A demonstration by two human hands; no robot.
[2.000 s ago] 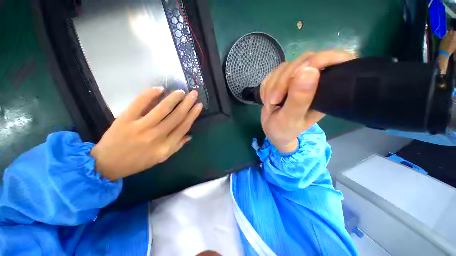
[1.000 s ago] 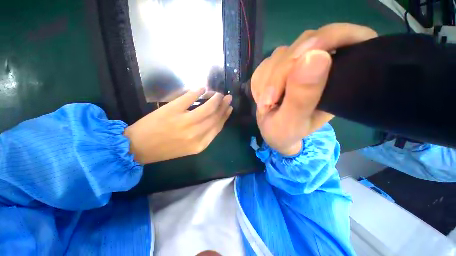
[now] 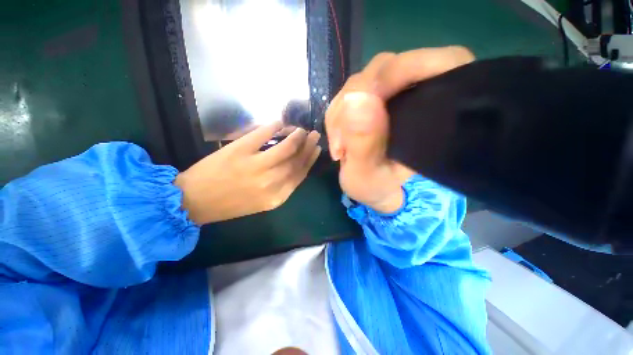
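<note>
The opened display unit lies in a black frame (image 3: 156, 83) on the green mat, with a bright silvery panel (image 3: 250, 62) and a dark strip with a red wire along its right side. My left hand (image 3: 243, 177) rests palm down at the panel's lower right corner, fingertips at the unit's edge. My right hand (image 3: 368, 132) grips the nose end of a thick black electric screwdriver (image 3: 513, 132), held nearly level and close to the camera. The driver's bit is hidden behind my right hand, near the strip's lower end. No screw can be made out.
The glossy green mat (image 3: 69, 90) lies around the frame. A pale rail (image 3: 548, 14) and dark equipment are at the upper right. A white surface (image 3: 534, 298) and a dark area are at the lower right.
The view has shifted, so the unit sits further right and the round screw dish is out of sight. My right hand has brought the screwdriver from the dish to the unit's right edge.
</note>
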